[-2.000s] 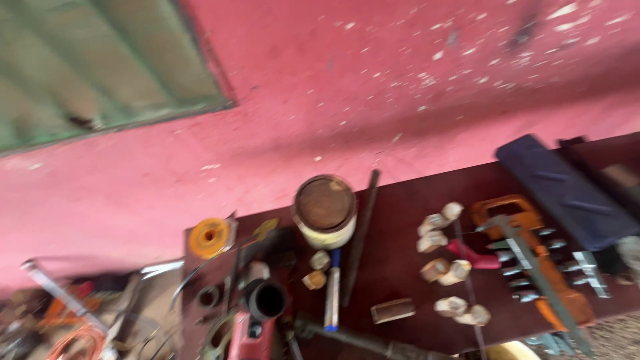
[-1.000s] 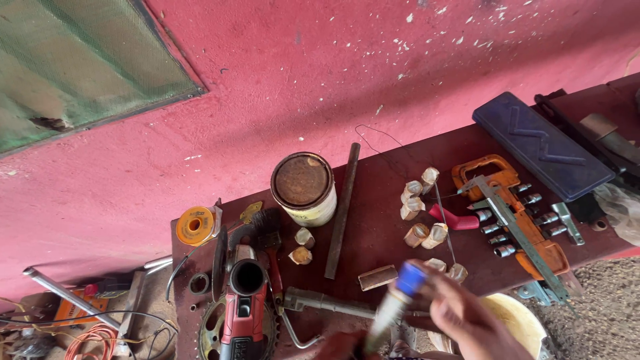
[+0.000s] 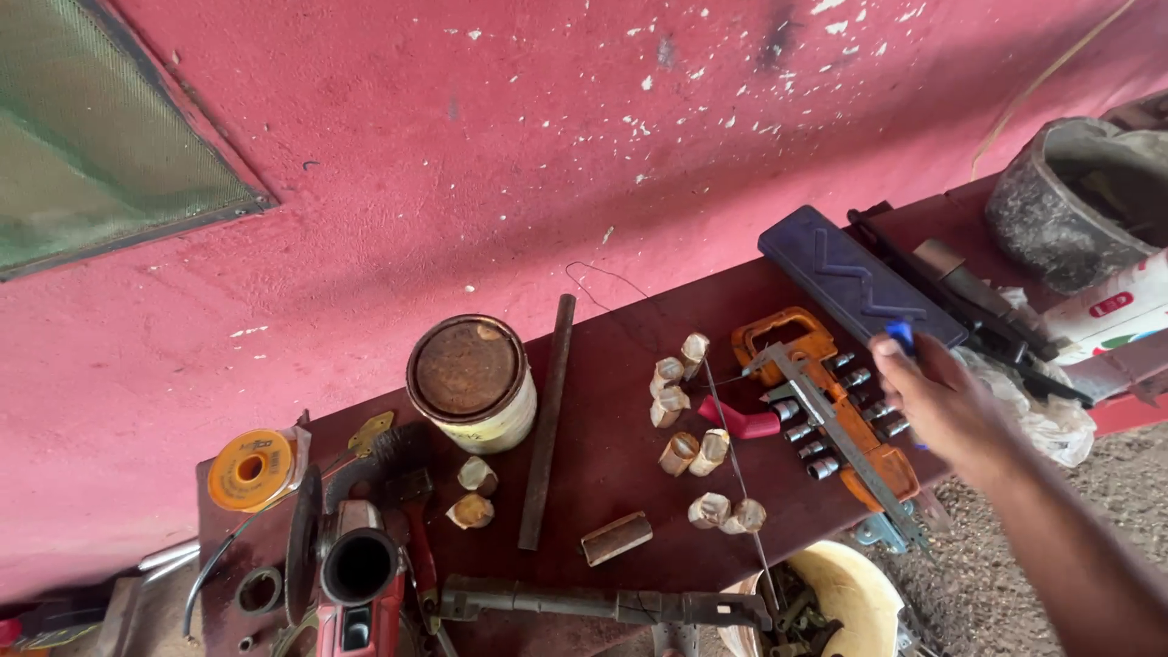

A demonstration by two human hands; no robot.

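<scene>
My right hand (image 3: 940, 392) reaches in from the right, closed around a blue-ended object (image 3: 901, 336), most of it hidden by the fingers. It hovers over the right end of an orange socket case (image 3: 785, 342) with small metal sockets (image 3: 823, 468). A vernier caliper (image 3: 844, 438) lies across that case, left of the hand. Behind the hand is a dark blue plastic case (image 3: 858, 274). Several tape-wrapped pieces (image 3: 680, 452) stand near a bent red tube (image 3: 739, 420) and a thin rod (image 3: 725, 420). My left hand is out of view.
A rusty-lidded can (image 3: 474, 383) stands beside a metal bar (image 3: 549, 420) on the dark red table (image 3: 620, 365). A red angle grinder (image 3: 358, 584) and an orange spool (image 3: 248, 470) are at the left. A yellowish bucket (image 3: 849, 584) holds metal parts below the front edge; a black bucket (image 3: 1049, 210) stands far right.
The blue-and-white marker-like object lay by the can two seconds ago. One second ago it was in a hand near the front edge; my right hand is now farther right, with a blue end showing.
</scene>
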